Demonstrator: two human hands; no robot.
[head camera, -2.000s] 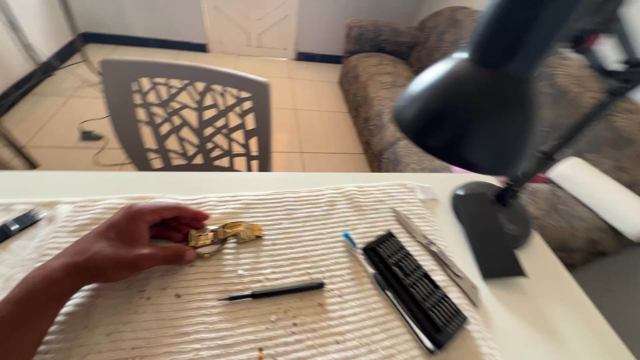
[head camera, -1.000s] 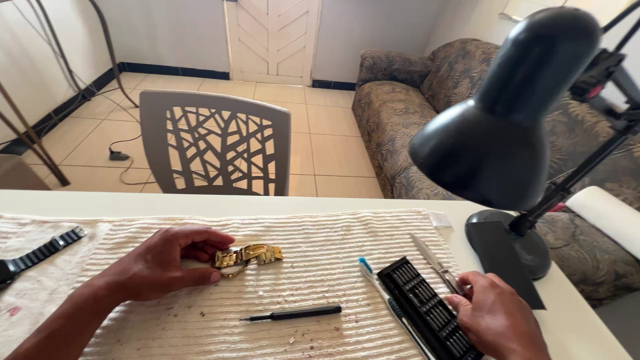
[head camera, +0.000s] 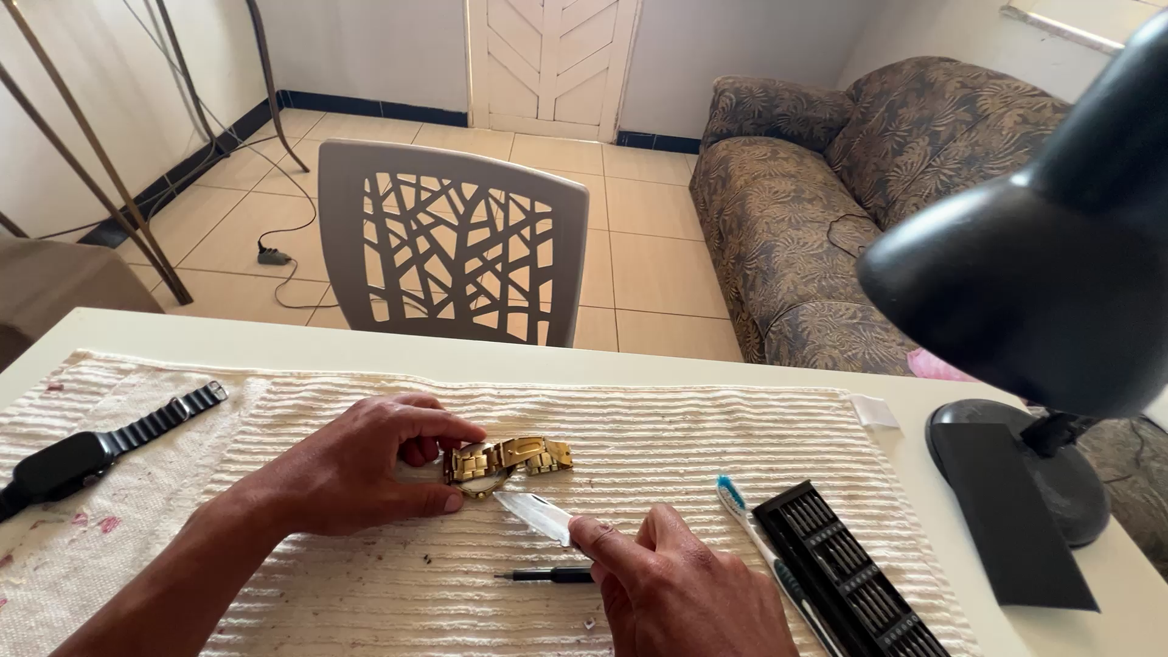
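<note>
A gold-coloured metal wristwatch (head camera: 484, 467) lies on a ribbed cream cloth (head camera: 365, 584), its linked band folded over the case. My left hand (head camera: 365, 465) grips the watch at its left side between thumb and fingers. In my right hand (head camera: 684, 584) is a knife, its pale blade (head camera: 537, 516) pointing up and left, with the tip close beside the watch case. The knife's handle is hidden in my fist. Partly under my right hand lies a black precision screwdriver (head camera: 547, 575).
Right of my right hand are a toothbrush (head camera: 750, 529) and a black case of screwdriver bits (head camera: 849, 584). A black desk lamp (head camera: 1022, 292) leans over the table's right side. A black smartwatch (head camera: 64, 467) lies at the left. Beyond the table stands a chair (head camera: 456, 246).
My right hand has moved left from beside the bit case, carrying the knife to the watch. It was out of view two seconds ago. My left hand stays at the watch.
</note>
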